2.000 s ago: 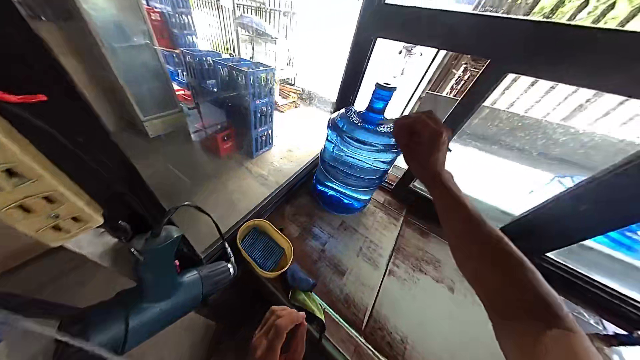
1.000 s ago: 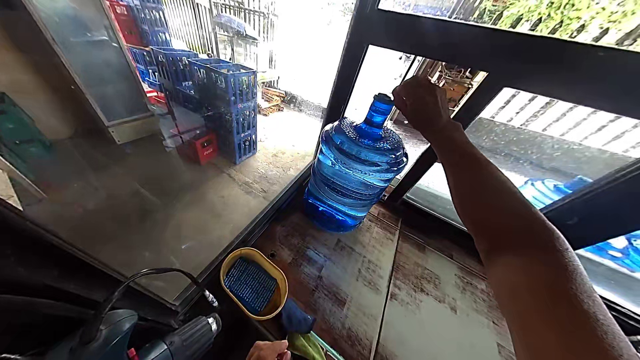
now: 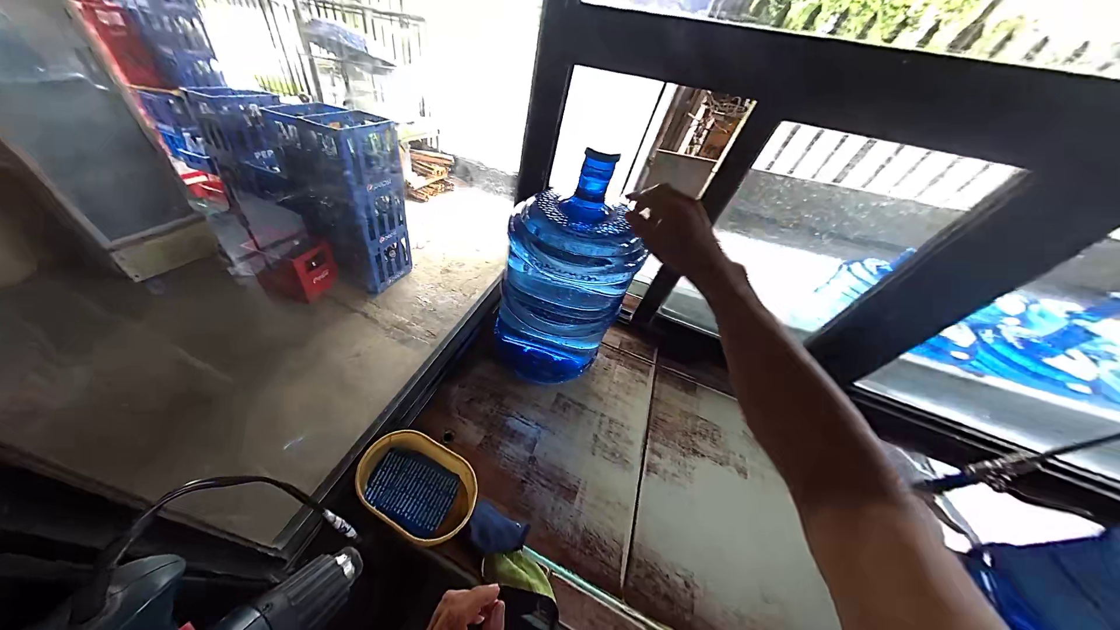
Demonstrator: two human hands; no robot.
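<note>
A round blue water jug (image 3: 573, 271), a clear plastic one with a narrow neck, stands upright on the wood-patterned tiles in the corner by the windows. My right hand (image 3: 674, 229) is beside the jug's shoulder, to the right of the neck, fingers bent; whether the fingertips touch the jug cannot be told. My left hand (image 3: 468, 607) is low at the bottom edge, partly cut off, with its fingers curled near a green cloth (image 3: 518, 573) and a dark blue cloth (image 3: 497, 529). Just above these lies a yellow oval tub (image 3: 472, 490) with a blue ribbed pad (image 3: 411, 492) in it.
Dark window frames (image 3: 656, 44) border the tiled surface. At the lower left are a power tool (image 3: 297, 591) and its black cable (image 3: 201, 481). Beyond the left glass stand stacked blue crates (image 3: 376, 201) and a red crate (image 3: 302, 267). Blue jugs (image 3: 1032, 346) show outside at right.
My right hand has moved from the jug's neck, where it was one second ago, down to beside its shoulder. The jug stays in its corner. The view has shifted somewhat.
</note>
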